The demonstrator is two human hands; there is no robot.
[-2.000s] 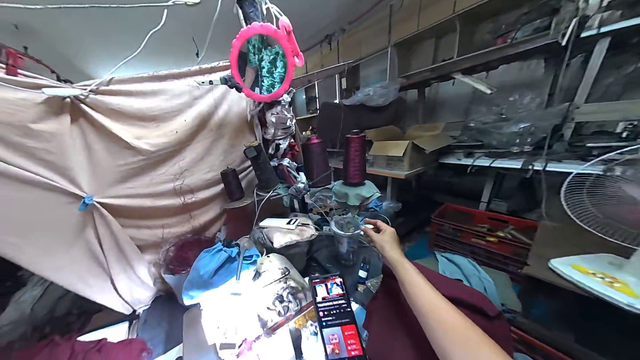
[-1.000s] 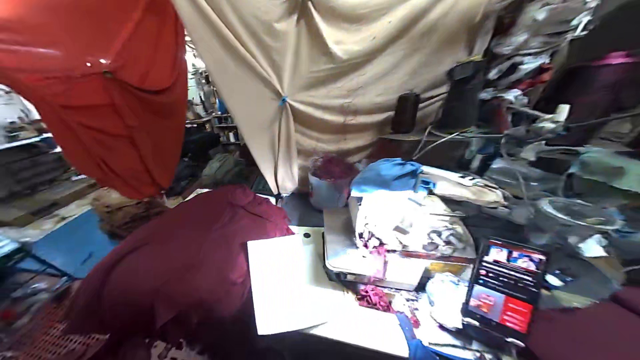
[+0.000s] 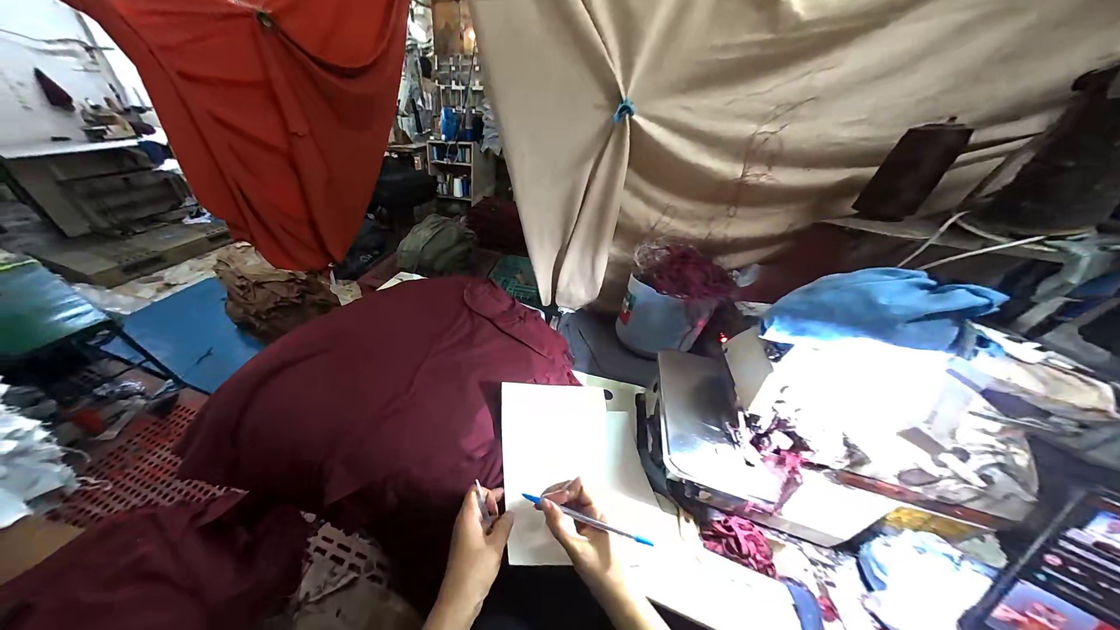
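Both my hands are low in the middle of the head view. My right hand (image 3: 579, 529) is closed on a blue-ended pen (image 3: 599, 523), over a blank sheet of white paper (image 3: 556, 437). Beside the sheet's left edge, my left hand (image 3: 479, 534) holds a small slim item (image 3: 481, 503) between thumb and fingers; I cannot tell what it is. A large pile of maroon cloth (image 3: 376, 394) lies to the left, touching the paper. Right of the paper is the metal bed of a sewing machine (image 3: 700, 402), brightly lit.
A bucket of maroon thread scraps (image 3: 661, 319) stands behind the machine. Blue cloth (image 3: 875, 306) and a lit phone (image 3: 1059, 569) are at the right. Beige (image 3: 560, 149) and red (image 3: 297, 114) curtains hang behind. A red perforated crate (image 3: 122, 472) lies at lower left.
The view has swung left and down. Two seconds ago my right hand reached to a clear container near the thread cones; now both hands are at the paper, with a pen in the right.
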